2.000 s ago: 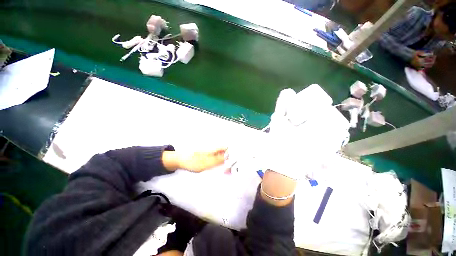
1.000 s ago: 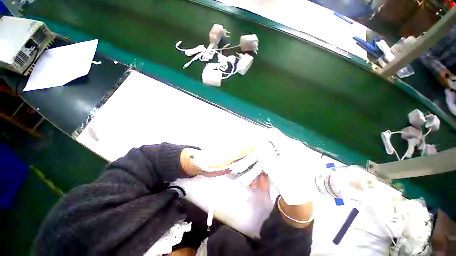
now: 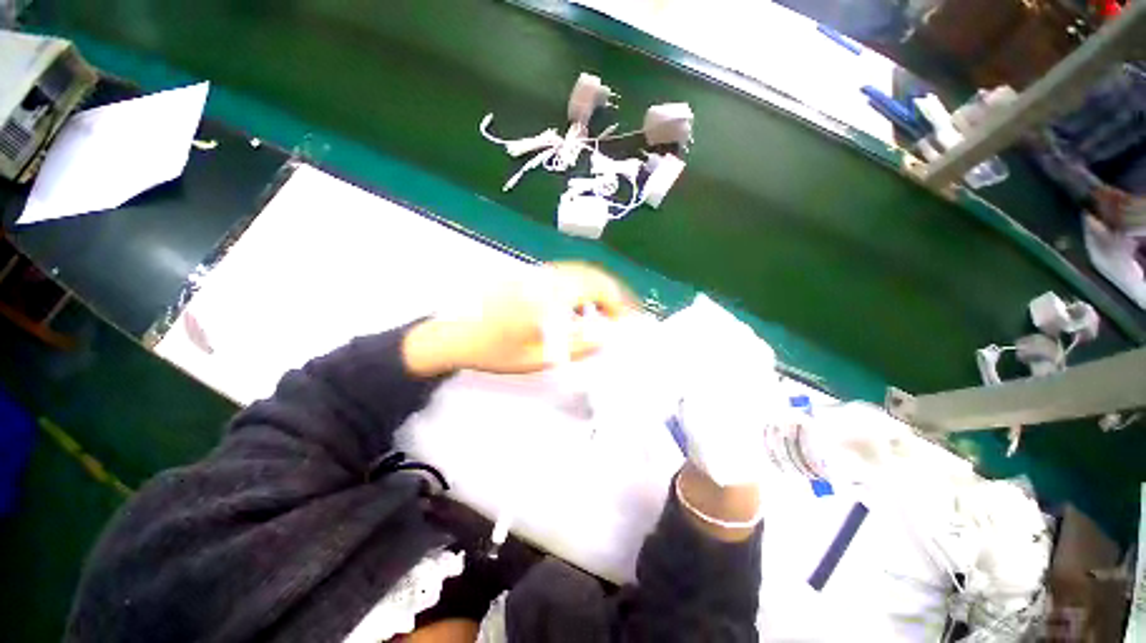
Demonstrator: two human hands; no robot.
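Note:
My left hand (image 3: 534,329) is bare, blurred and overexposed, with bent fingers over the white bench covering (image 3: 327,270); something small and white may be at its fingertips. My right hand (image 3: 723,402) wears a white glove that blends with white material around it; a dark blue edge shows beside its palm. A thin white cord end (image 3: 500,530) hangs at the front edge of the bench, below the hands. What either hand holds cannot be made out.
Corded white adapters (image 3: 583,214) lie on the green belt (image 3: 415,119), with more (image 3: 1046,352) near a metal post (image 3: 1024,392). A blue stick-like tool (image 3: 838,546) and a crinkled white heap (image 3: 999,534) lie at right. Paper (image 3: 120,157) lies at left. A person's arm shows at upper right.
My left hand has moved up and away from my right hand, which has also lifted slightly. The adapters on the belt sit further right in view.

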